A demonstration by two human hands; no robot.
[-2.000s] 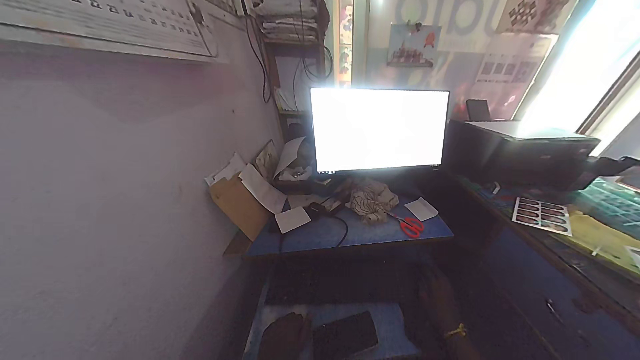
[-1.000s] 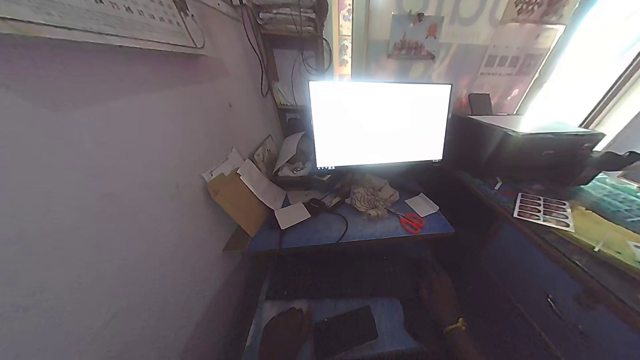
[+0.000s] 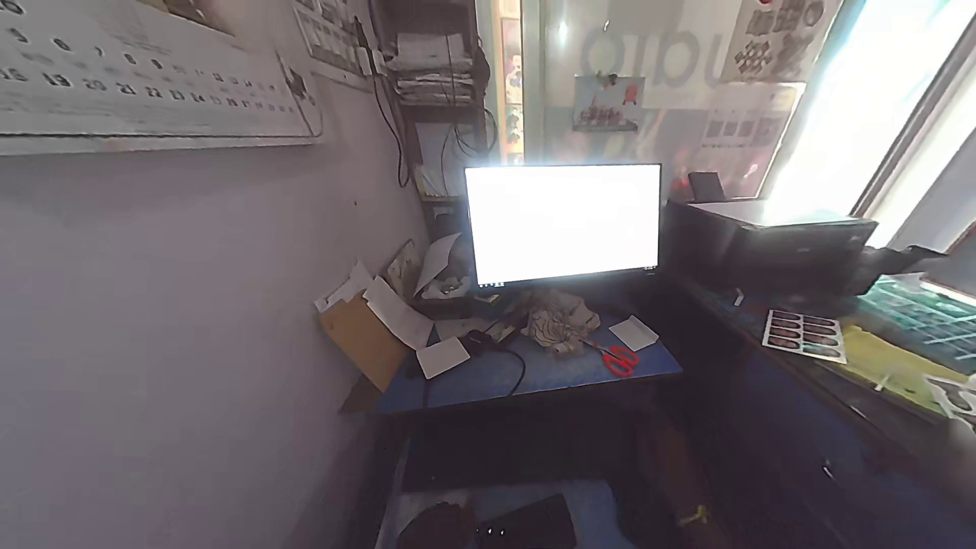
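Low in the view, my left hand (image 3: 436,526) is a dark shape on the lower blue shelf, beside a dark flat object (image 3: 530,524); its fingers are hard to make out. My right hand (image 3: 662,438) lies in deep shadow under the right part of the desk, with a yellow band (image 3: 694,516) at the wrist; whether it holds anything is hidden. A dark keyboard-like shape (image 3: 518,450) spans the shelf between them. Above, a monitor (image 3: 564,223) glows white behind the blue desk (image 3: 488,383).
On the desk lie red-handled scissors (image 3: 620,360), a crumpled cloth (image 3: 560,320), a black cable (image 3: 522,366) and white papers (image 3: 443,357). A brown envelope (image 3: 364,339) leans on the left wall. A black printer (image 3: 778,244) and a photo sheet (image 3: 804,335) are on the right counter.
My left hand sits lower in the view than a second ago, beside the dark flat object. The view has tilted slightly.
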